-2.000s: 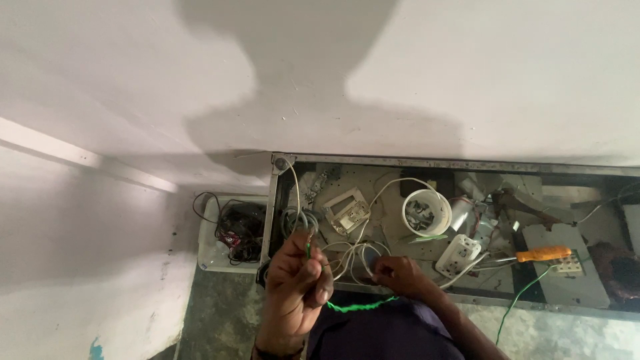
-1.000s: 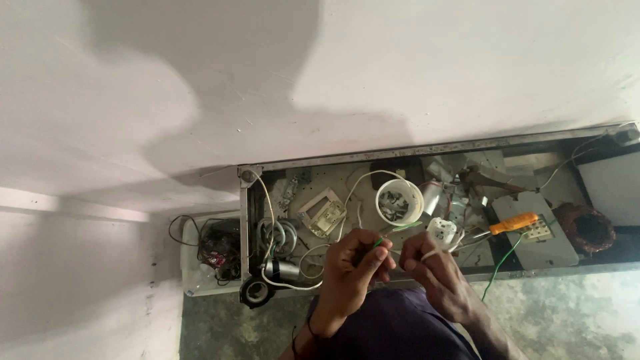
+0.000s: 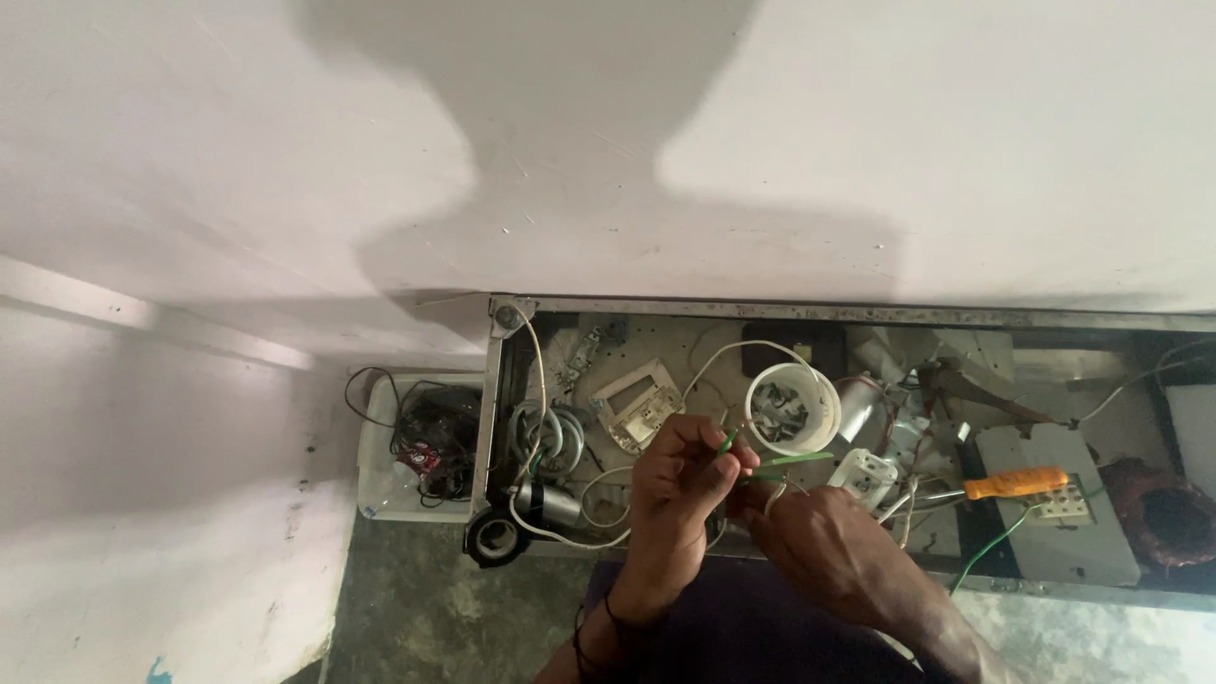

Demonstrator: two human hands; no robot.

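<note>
My left hand (image 3: 679,489) pinches a green insulated wire (image 3: 728,441) between thumb and fingertips, one end sticking up. Close to its right, my right hand (image 3: 822,541) is closed on wire, with a white cable (image 3: 774,499) looping over its fingers; how its fingertips grip is partly hidden. A green strip (image 3: 798,458) shows just above the right hand. Behind the hands stands a white plastic tub (image 3: 793,408) holding small metal pieces. A white switch or socket frame (image 3: 638,404) lies left of the tub, and a white socket block (image 3: 866,478) lies to its right.
A metal-framed glass-topped table (image 3: 760,309) runs along the wall. On its right lie an orange-handled screwdriver (image 3: 1016,482), a terminal block (image 3: 1059,503) and a copper coil (image 3: 1164,513). A black-rimmed ring (image 3: 496,539) is at the left corner, beside a white bin (image 3: 375,465) of tangled cables.
Both hands have come close together since two seconds ago, when they were apart with green wire hanging between them. The view has also shifted.
</note>
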